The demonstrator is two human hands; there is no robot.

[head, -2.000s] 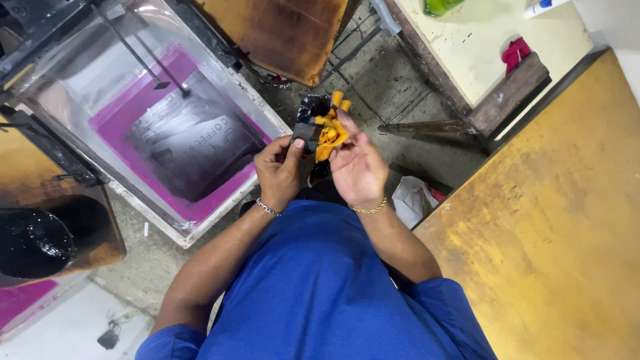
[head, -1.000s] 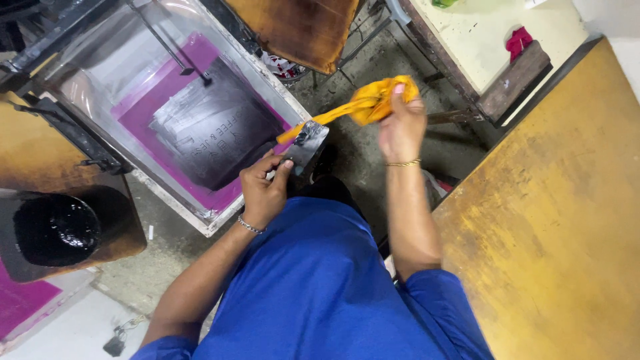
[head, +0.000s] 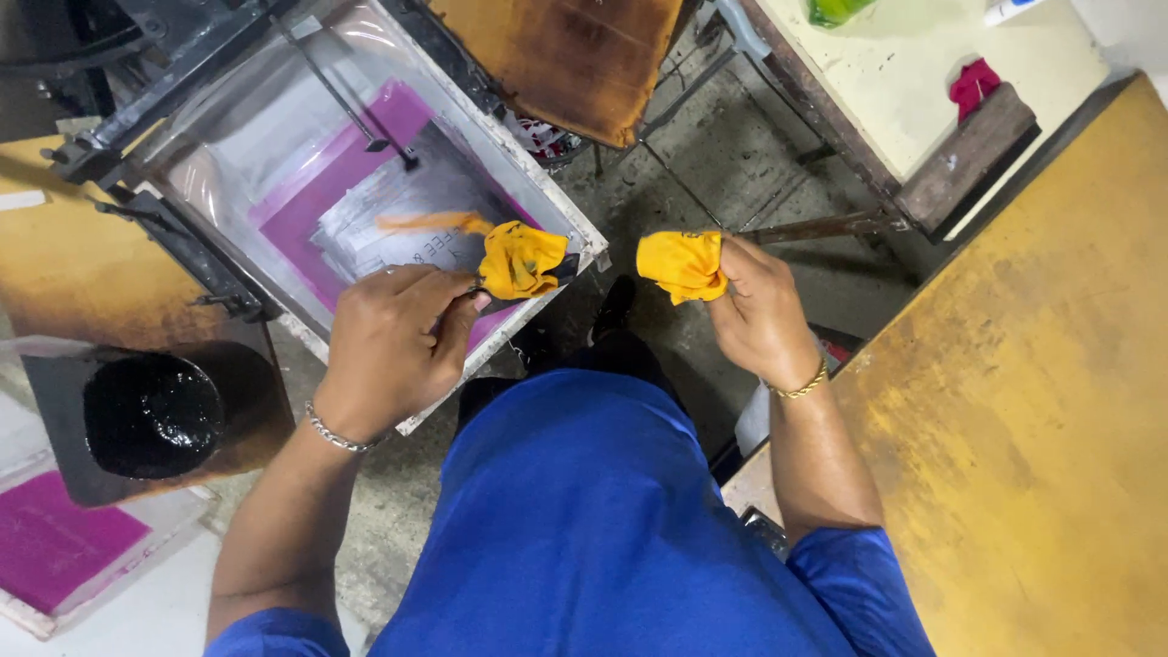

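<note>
My left hand (head: 401, 342) grips a dark, flat tool, mostly hidden, with a crumpled yellow cloth (head: 520, 260) lying over it. A blurred orange strip stretches left from that cloth. Another yellow cloth piece (head: 683, 265) is pinched between the thumb and fingers of my right hand (head: 762, 310), apart from the left one. Beyond my left hand lies a screen printing frame (head: 557, 196) with a purple mesh border and a grey lettered stencil area (head: 401, 214).
A tub of black ink (head: 153, 415) rests at the left on a stained board. Stained wooden platens (head: 566, 55) stand at the top. On the right are a yellow-brown board (head: 1031, 383) and a pale table (head: 876, 91) with a red cloth (head: 974, 87). A purple-meshed screen (head: 64, 538) lies lower left.
The yellow cloth was one bunch near both hands, then stretched between them; now there is a separate piece at each hand. My right hand has come down from its raised position.
</note>
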